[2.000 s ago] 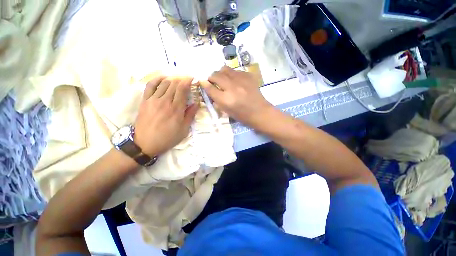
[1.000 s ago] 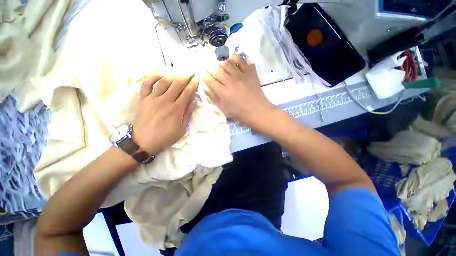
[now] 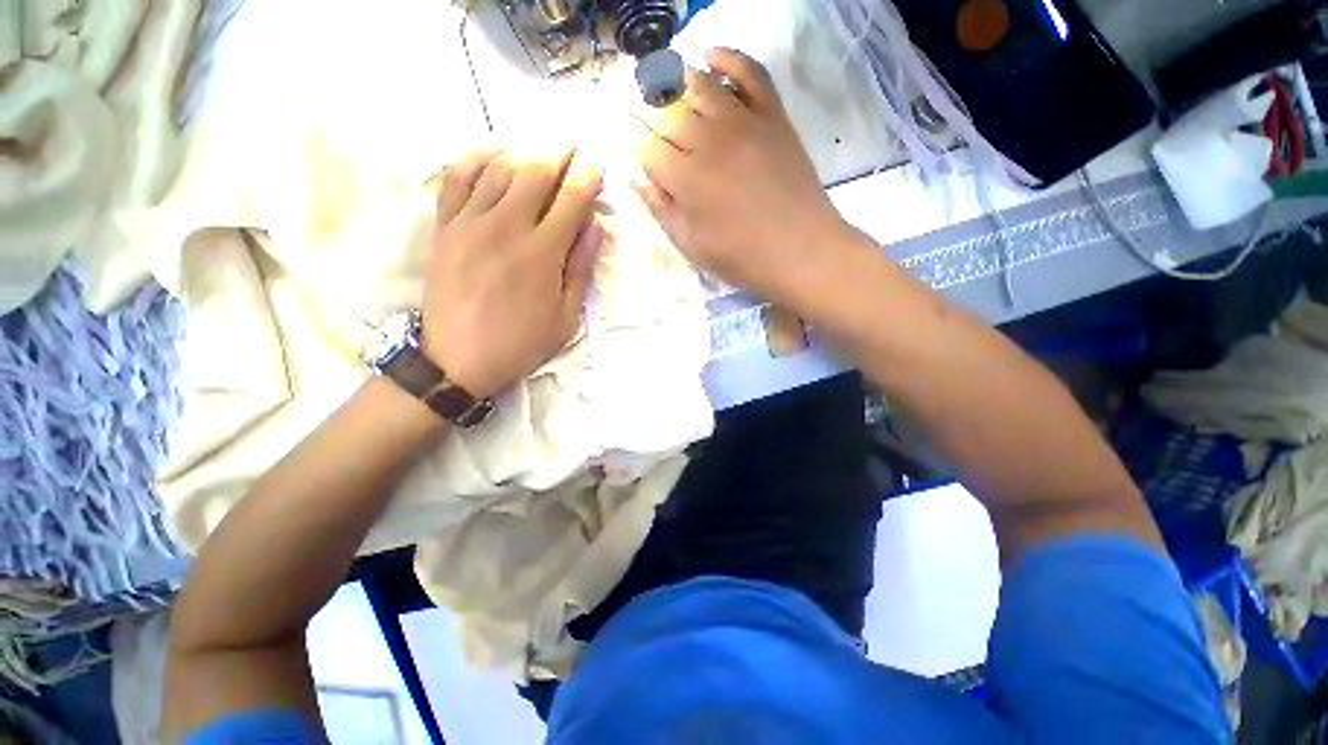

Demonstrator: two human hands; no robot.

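Note:
A cream fabric panel lies in large folds on the machine table and hangs over its front edge; its part near the needle is overexposed. My left hand lies flat on it with the fingers a little spread. My right hand rests on the fabric's right part, fingers curled at the presser foot area; whether it pinches the fabric is hard to tell. The sewing machine shows at the top, with a dark round knob. The needle point is lost in glare.
A heap of white-lilac strips lies at left. More strips lie beside a black device at upper right. A white holder stands at far right. A measuring scale runs along the table edge. Blue crates with beige pieces are lower right.
The view has shifted, so the machine sits higher in the picture. My right hand, pinching the fabric edge two seconds ago, now lies flatter and closer to the knob. My left hand stays on the panel.

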